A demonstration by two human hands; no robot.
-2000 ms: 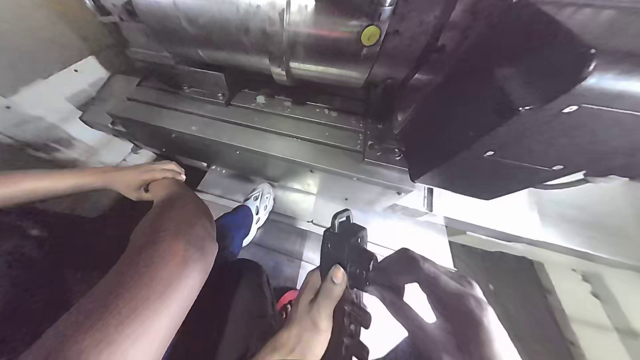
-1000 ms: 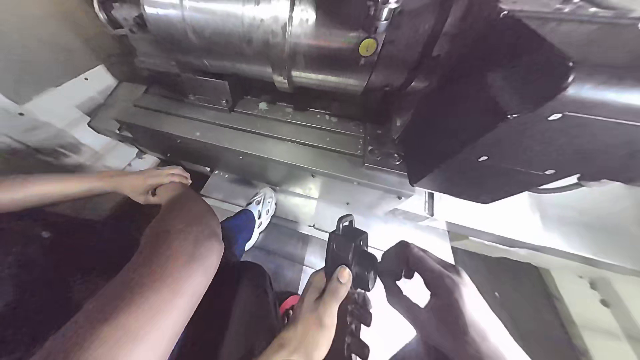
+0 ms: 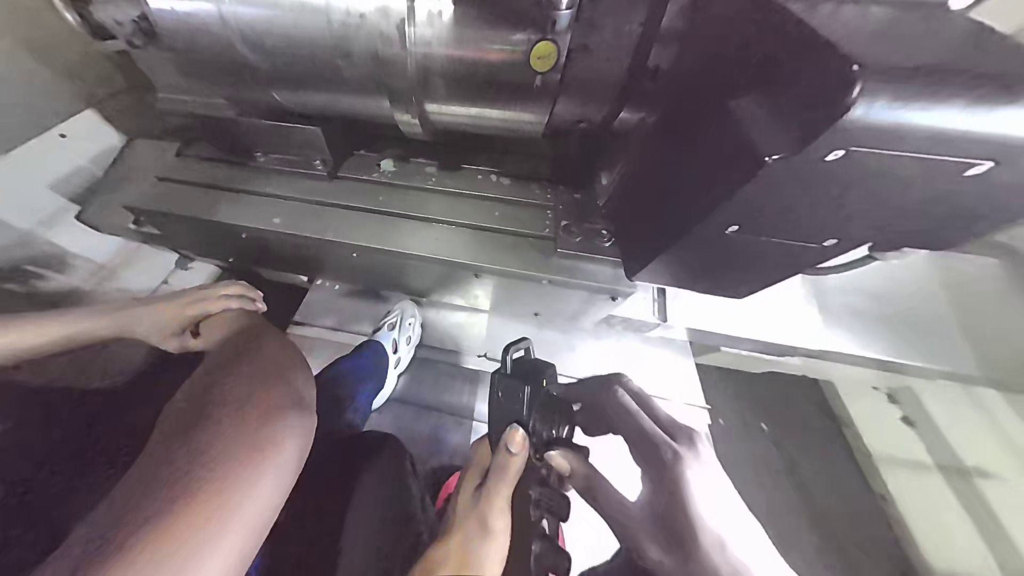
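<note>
A black handheld device (image 3: pixel 512 400) with a loop at its top and a round knob (image 3: pixel 554 420) on its side stands near the lower middle. My left hand (image 3: pixel 484 504) holds its body, thumb across the front. At the knob, my right hand (image 3: pixel 656 464) has its index finger and thumb on the rim. More dark rounded parts (image 3: pixel 550 512) show below the knob, partly behind my left thumb and hand. The lower end of the device runs out of view.
A large metal cylinder (image 3: pixel 320 56) and slotted metal base (image 3: pixel 384 212) span the far side. A dark angular cover (image 3: pixel 720 144) juts in at right. Another person's hand (image 3: pixel 188 316) rests against a bent bare limb (image 3: pixel 232 416) at left. A white perforated shoe (image 3: pixel 398 340) stands on the floor.
My right hand's fingers have shifted at the knob, and its thumb tip now shows below it. My left hand keeps its hold on the device.
</note>
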